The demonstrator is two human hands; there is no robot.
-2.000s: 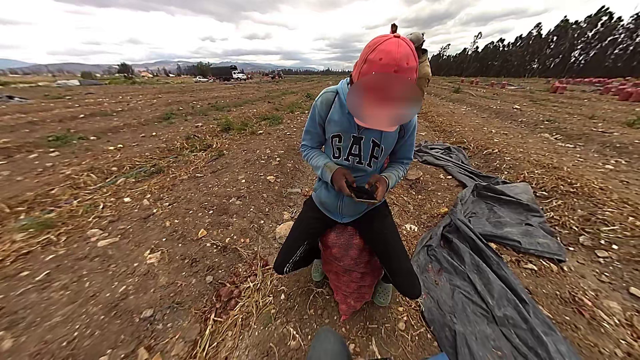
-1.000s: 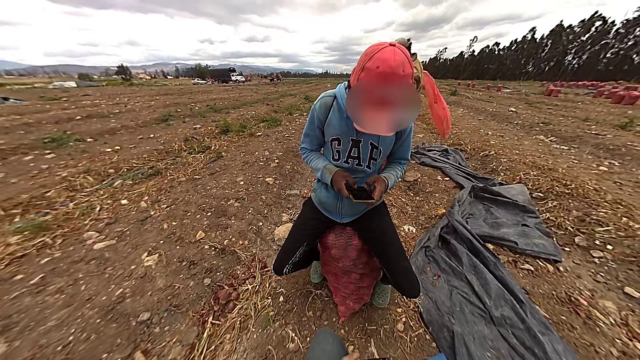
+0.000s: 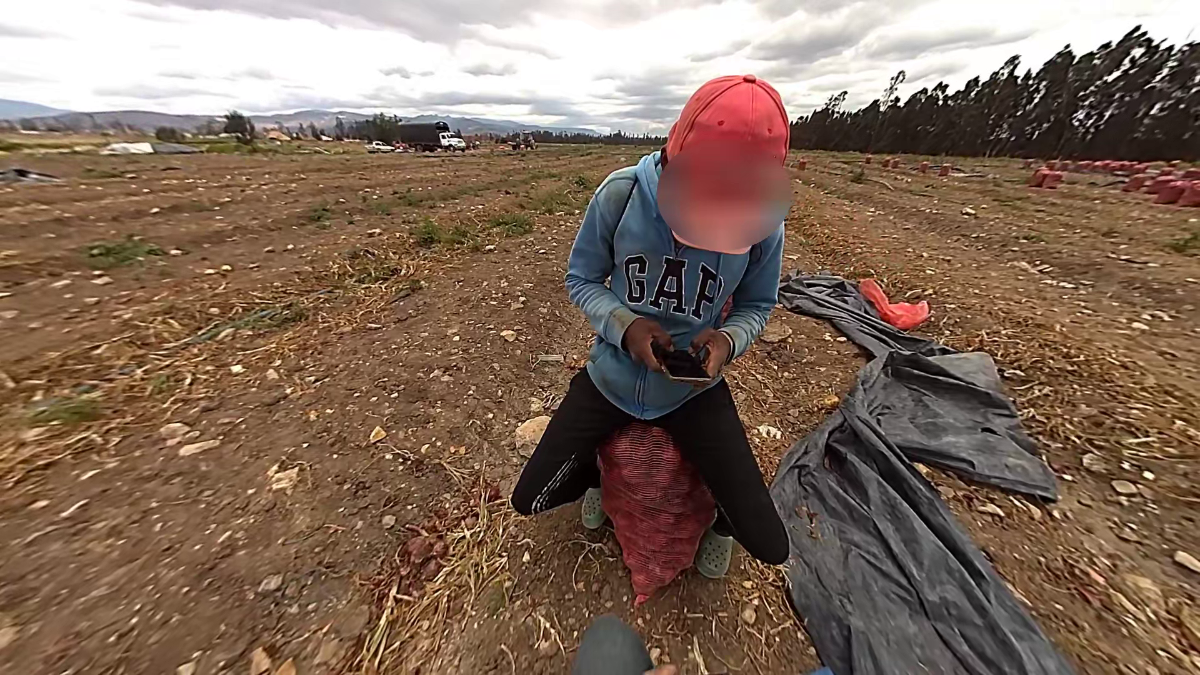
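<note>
A small piece of skin (image 3: pixel 663 669) shows at the bottom edge, perhaps part of one of my hands; which hand, and what it holds, cannot be told. Beside it is a rounded grey thing (image 3: pixel 609 647), perhaps my knee or footwear. Facing me, a person in a red cap and blue hoodie (image 3: pixel 647 281) sits on a filled red mesh sack (image 3: pixel 653 502), head bent. Both of that person's hands hold a dark phone (image 3: pixel 684 366) above the lap. Some dark red bulbs, perhaps onions (image 3: pixel 424 553), lie on the soil left of the sack.
A long grey plastic sheet (image 3: pixel 900 525) lies crumpled at the right, with a red bag (image 3: pixel 893 305) at its far part. Dry stalks (image 3: pixel 469 572) and stones litter the soil. Red sacks (image 3: pixel 1172 187) stand far right; a truck (image 3: pixel 433 138) is in the distance.
A red bag that hung in the air beside the seated person's head one second ago now lies on the ground by the grey sheet. The seated person's pose is nearly the same.
</note>
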